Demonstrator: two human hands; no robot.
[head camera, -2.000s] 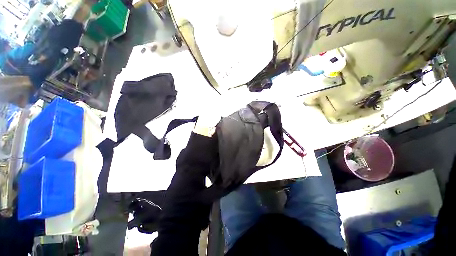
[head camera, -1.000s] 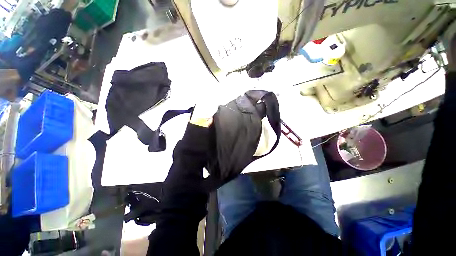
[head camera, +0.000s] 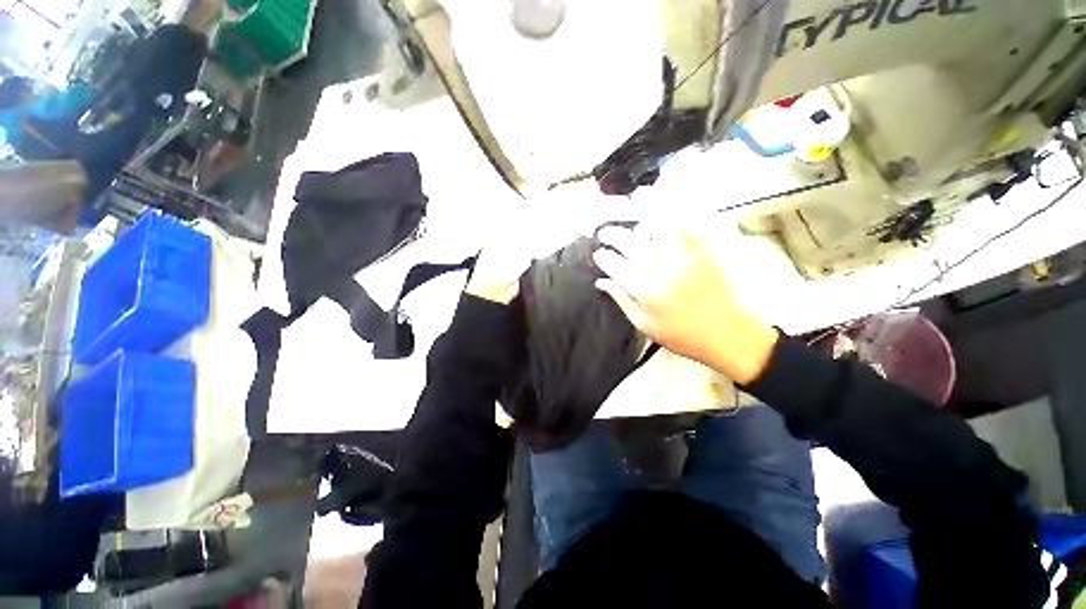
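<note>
A black fabric bag (head camera: 574, 339) lies at the table's front edge below the machine head, partly over my lap. My left hand (head camera: 498, 276) is at the bag's upper left side, washed out by glare, with its fingers mostly hidden; its grip cannot be made out. My right hand (head camera: 681, 292) reaches in from the right, its fingertips on the bag's upper right edge. Another black bag (head camera: 351, 226) lies on the white table (head camera: 339, 399) to the left, with its strap trailing over the table's left edge.
The cream sewing machine (head camera: 881, 131) stands at the upper right. Two blue bins (head camera: 129, 422) are at far left. A pink bucket (head camera: 923, 357) is behind my right forearm. A black pile (head camera: 357, 482) lies below the table's front edge. A person in dark clothing (head camera: 143, 89) is at upper left.
My right hand and forearm have come in from the right onto the bag. The bag's strap loop and the red-handled tool are now hidden. The view has shifted slightly.
</note>
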